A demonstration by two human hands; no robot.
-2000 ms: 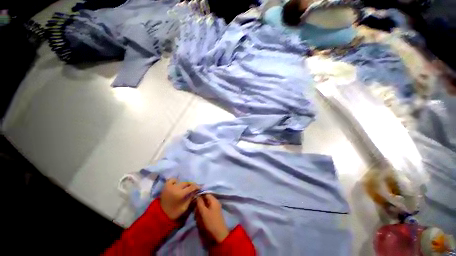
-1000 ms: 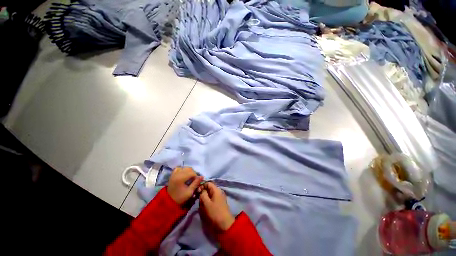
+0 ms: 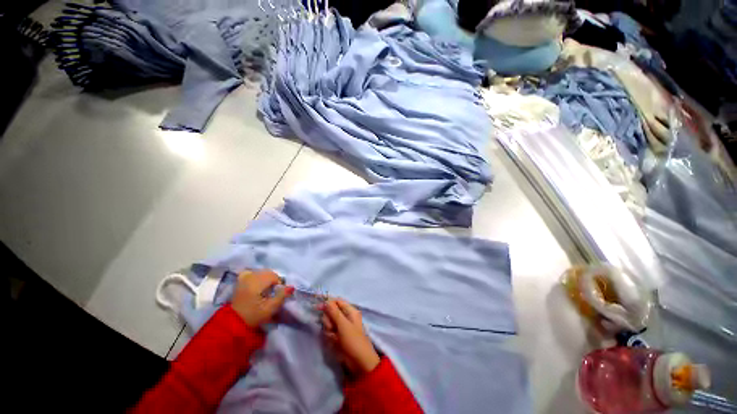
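Note:
A light blue shirt [image 3: 420,275] lies spread on the white table, its neck end to the left and its hem to the right. A white hanger hook [image 3: 171,293] sticks out at the neck. My left hand [image 3: 259,297] pinches the button placket [image 3: 305,295] near the collar end. My right hand [image 3: 347,327] pinches the same placket a little farther right, so the strip spans between my fingertips. Small pale buttons show along the front. Whether my fingers hold a button or a tool is too small to tell.
A pile of blue hung shirts [image 3: 388,113] lies beyond, with a second pile [image 3: 121,44] farther left. At right are long white packets [image 3: 578,190], tape rolls [image 3: 606,295], a pink-red bottle [image 3: 618,380], poly bags [image 3: 695,242] and loose garments [image 3: 594,105]. The table [image 3: 105,202] has a seam.
My hands have moved apart along the placket, from close together to a short gap. The view has shifted, so the shirt and bottle sit farther left in the picture.

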